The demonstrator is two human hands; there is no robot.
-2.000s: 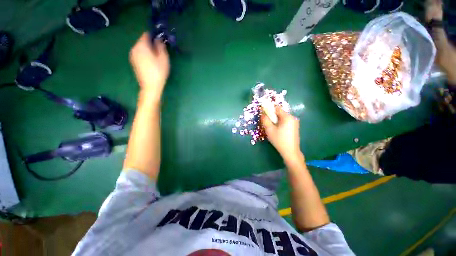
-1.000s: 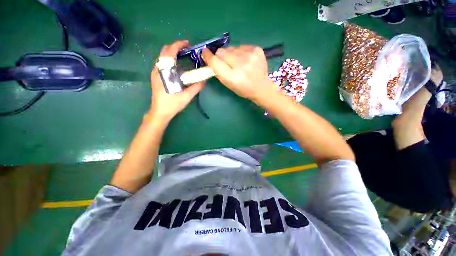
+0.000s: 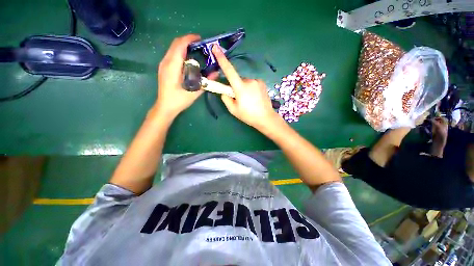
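Observation:
My left hand (image 3: 174, 78) holds a dark workpiece (image 3: 223, 40) with its dark flat edge tilted up to the right. Dark straps hang below and to the right of it. My right hand (image 3: 249, 98) holds a small hammer (image 3: 218, 87) by its pale handle, the head pointing left beside my left palm. My right index finger reaches onto the workpiece. Whether a fastener is under the fingertip is too small to tell. A loose pile of small white and copper-red fasteners (image 3: 301, 92) lies right of my right hand.
Dark strapped articles (image 3: 60, 57) lie at left on the green bench (image 3: 140, 135). A clear bag of copper-coloured pieces (image 3: 379, 78) stands at right, below a pale perforated metal strip (image 3: 405, 11). Another person's dark-clothed arm (image 3: 416, 163) is at right.
My right hand has opened out from over the workpiece, its index finger now extended onto it. The hammer head sits further right, and more of the loose pile shows.

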